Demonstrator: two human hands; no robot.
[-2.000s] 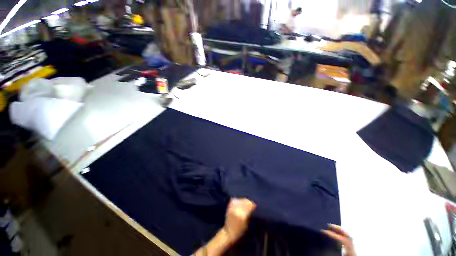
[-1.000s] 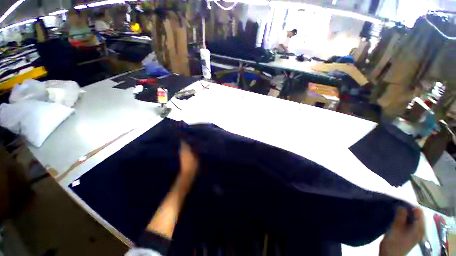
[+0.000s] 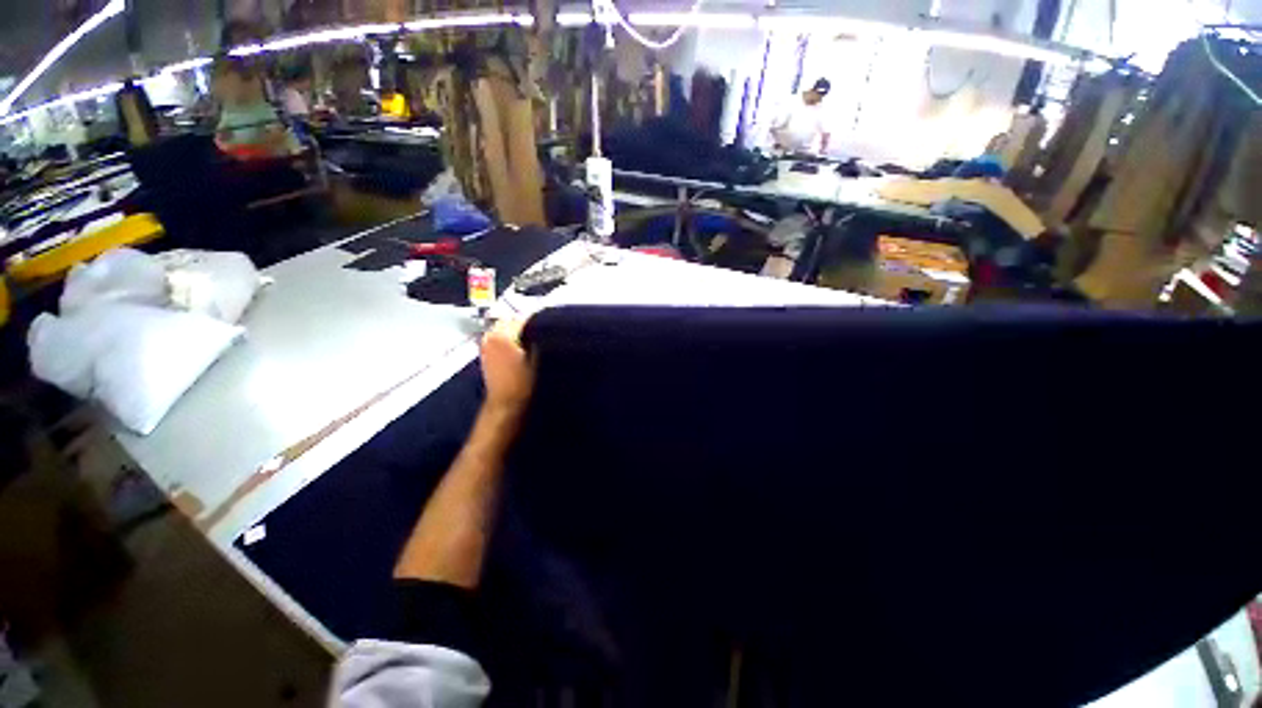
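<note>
A large navy-black fabric sheet (image 3: 858, 484) is raised and stretched across the middle and right of the view, its top edge nearly level. My left hand (image 3: 508, 362) grips the sheet's upper left corner. My right hand is not in view; the sheet's right end runs past the picture's edge. More dark fabric (image 3: 332, 539) lies flat on the white table (image 3: 312, 332) at the lower left, with a small white tag (image 3: 255, 533) at its corner.
White bags (image 3: 152, 353) sit at the table's left. A small cutting machine (image 3: 482, 288) with a red-yellow top stands beyond my left hand, near dark cut pieces (image 3: 519, 249). A person (image 3: 803, 122) is at a far table. A grey metal tool (image 3: 1218, 671) shows at the lower right.
The sheet has been lifted from the table and spread upward, now hiding the table's right side and the dark pile there. My left hand has risen with its edge; my right hand has left view.
</note>
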